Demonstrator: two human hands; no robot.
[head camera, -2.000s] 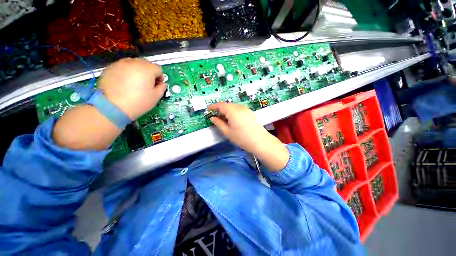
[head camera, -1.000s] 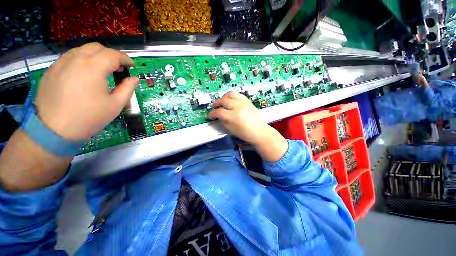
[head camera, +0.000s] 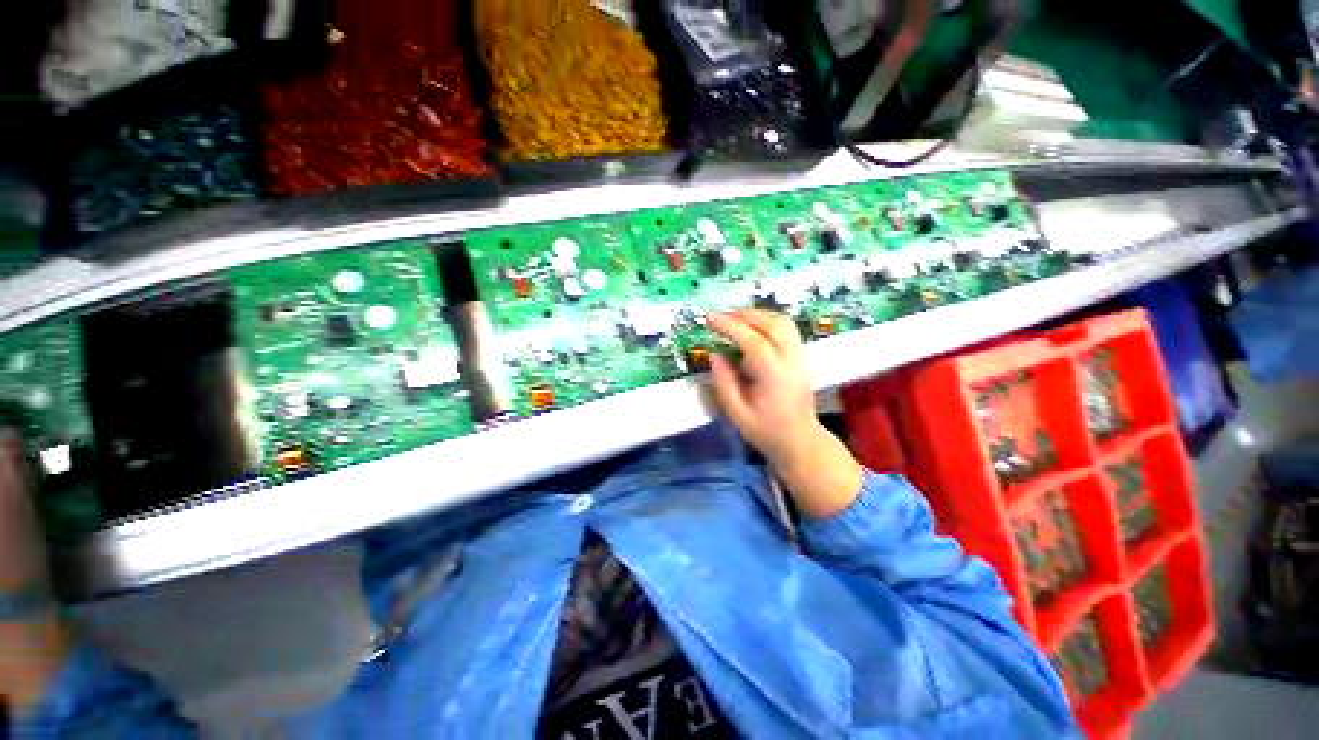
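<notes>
Green circuit boards (head camera: 297, 390) lie in a row on the metal-edged rail (head camera: 477, 470), with pale discs, white connectors and orange-black blocks on them. My right hand (head camera: 767, 379) is over the front edge of the right-hand boards, its thumb and fingers bent; whether it holds a small part cannot be told. My left hand (head camera: 20, 528) is at the far left edge, blurred, dark and cut off, beside the leftmost board (head camera: 36, 376); its fingers cannot be made out.
Behind the rail are heaps of white (head camera: 138, 51), dark blue-green (head camera: 167, 166), red (head camera: 376, 123), yellow (head camera: 572, 87) and black parts (head camera: 745, 116). A red compartment crate (head camera: 1034, 492) with small parts stands at the right. Dark gaps (head camera: 159, 398) separate some boards.
My left hand has moved from over the boards to the far left edge. The view has shifted, uncovering the left boards. My right hand stays near the front rail, its fingers now more spread.
</notes>
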